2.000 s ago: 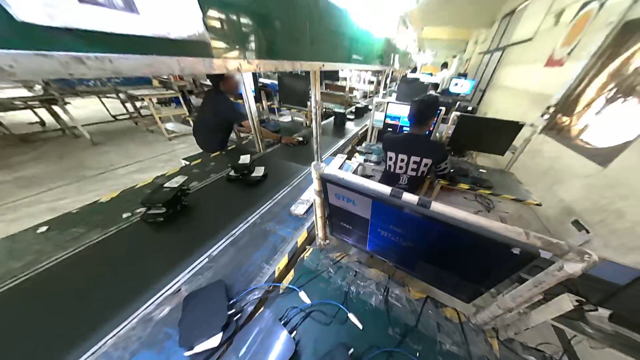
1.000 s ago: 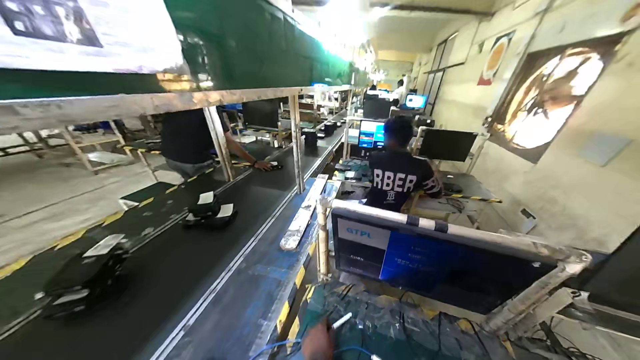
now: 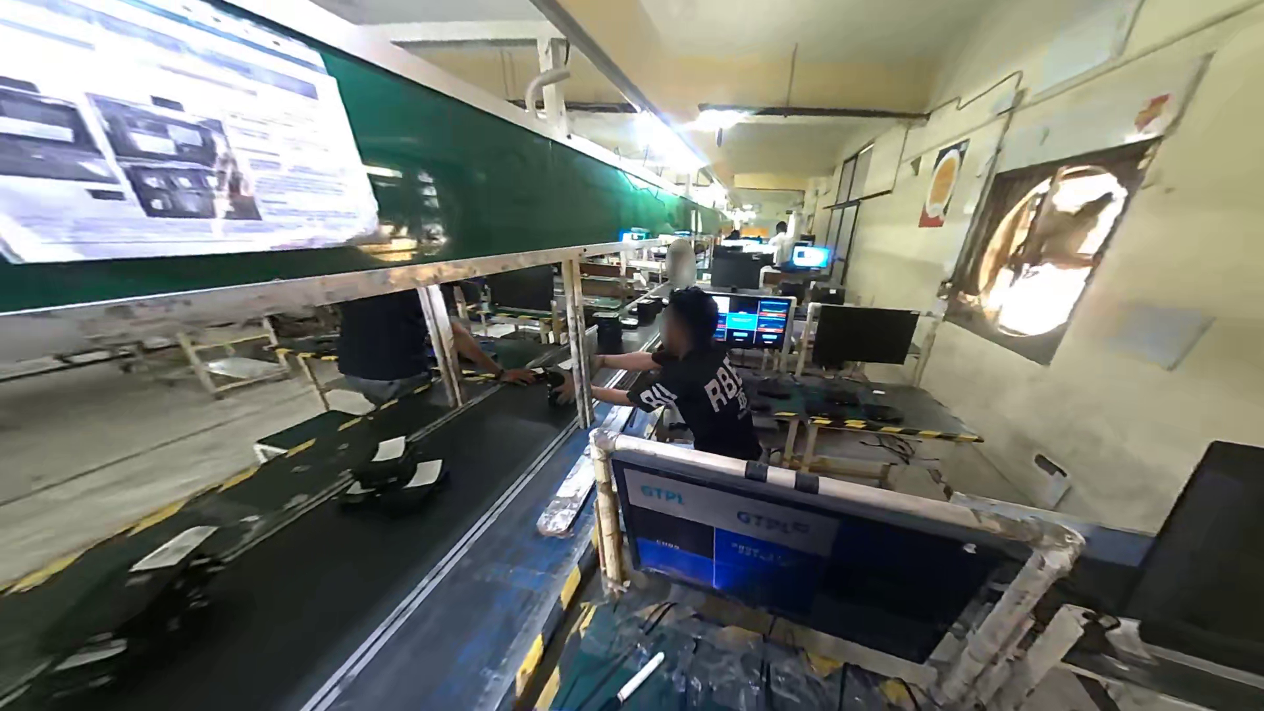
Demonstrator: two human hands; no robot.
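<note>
Neither of my hands shows in the head view now. At the bottom of the view, a white-bodied pen or cable end [image 3: 640, 679] lies over the green work surface [image 3: 592, 642], among dark cables and clear plastic. Behind it a flat monitor [image 3: 790, 553] with a lit blue and grey screen stands in a worn white pipe frame. To the left runs a dark conveyor belt [image 3: 395, 563]. It carries a stack of black devices with white labels [image 3: 395, 479] and, nearer, another black bundle with white labels [image 3: 148, 602].
Across the belt stands a person in dark clothes [image 3: 385, 346]. A co-worker in a black printed shirt [image 3: 706, 395] reaches over the belt beyond the monitor. A green overhead panel [image 3: 474, 197] with a posted sheet [image 3: 178, 138] spans the upper left. A dark monitor [image 3: 1205, 583] stands at right.
The view has swung up and left. A hand at the bottom edge one second ago is out of view. The co-worker has turned toward the belt, arms reaching over it.
</note>
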